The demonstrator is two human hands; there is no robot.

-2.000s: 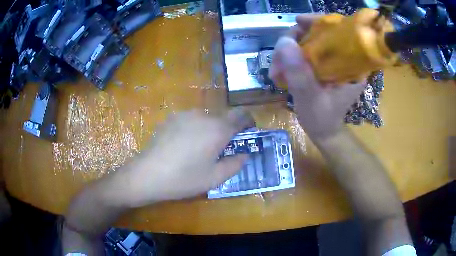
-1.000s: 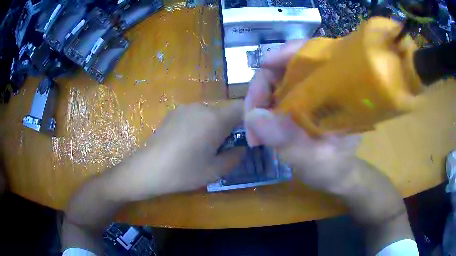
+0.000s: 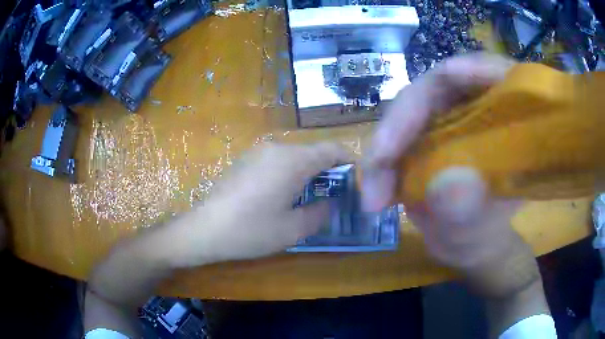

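Observation:
The pale grey housing lies on the bench near its front edge. My left hand lies over the housing's left side and holds it, with its fingers at a metal fitting inside. My right hand grips the orange electric screwdriver, which lies nearly sideways and is blurred. The driver's tip is hidden by my right fingers, beside and above the housing's upper right part. I cannot tell if the tip touches anything.
The white screw feeder stands behind the housing, with a metal pickup part on its ledge. A dark pile of metal fittings lies to its right. Stacked housings fill the back left, and one grey part lies apart at left.
My right hand and the screwdriver have come forward from the feeder to the housing and tilted sideways. The feeder's pickup part is uncovered. My left hand stays on the housing.

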